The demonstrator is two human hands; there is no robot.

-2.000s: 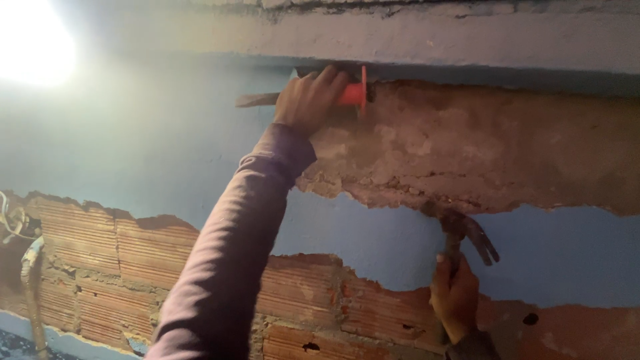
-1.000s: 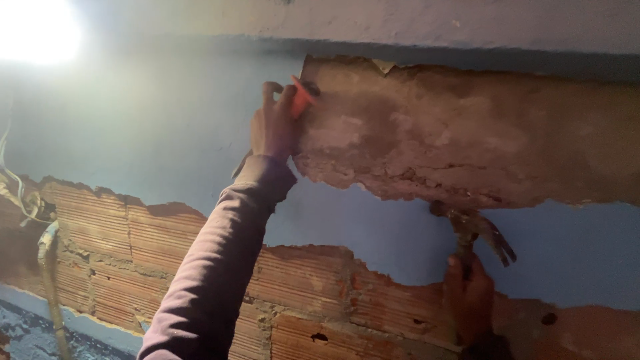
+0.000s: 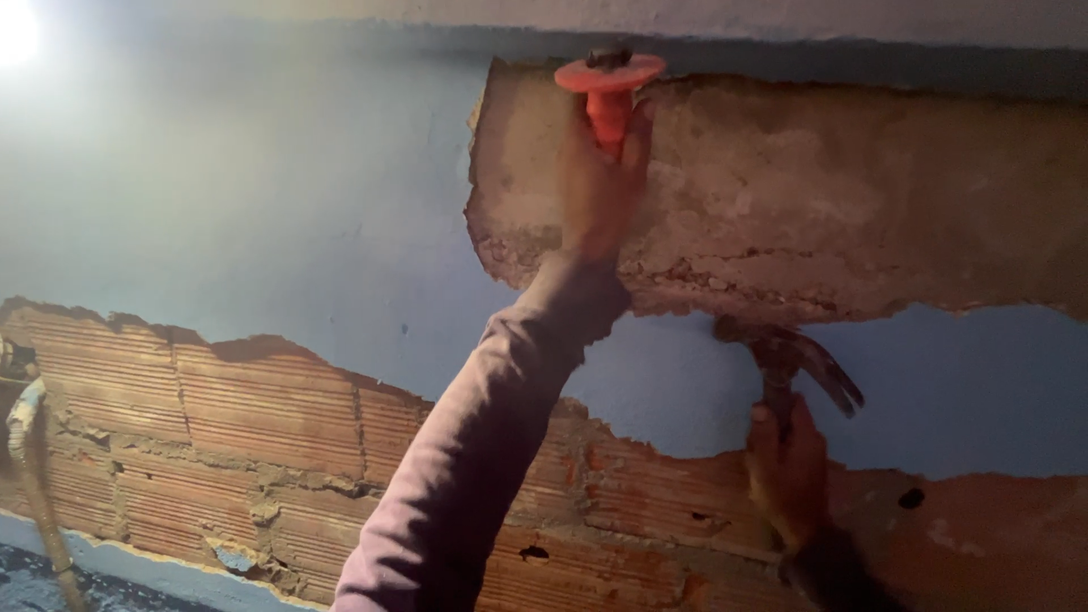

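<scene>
My left hand (image 3: 602, 191), slightly blurred, is raised over the bare patch of the wall and closed around the orange grip of a chisel with a round hand guard (image 3: 609, 75). The guard and a dark metal end point up towards the ledge; the rest of the chisel is hidden. Lower and to the right, my right hand (image 3: 789, 476) grips a claw hammer (image 3: 778, 348) near its head. The hammer's head is in front of the blue painted plaster (image 3: 671, 382), just below the patch's crumbly lower edge, its claw pointing right.
Bare plaster or concrete (image 3: 765, 187) shows under an overhanging ledge (image 3: 765, 17). Below the blue band lie exposed ribbed hollow bricks (image 3: 263, 416) with ragged plaster edges. A corrugated conduit (image 3: 38, 484) hangs at the far left, and a bright light (image 3: 15, 34) shines at the upper left.
My left hand has moved from the patch's left edge to over the bare patch, and the chisel has turned so its guard faces up. My right hand keeps the hammer below the patch.
</scene>
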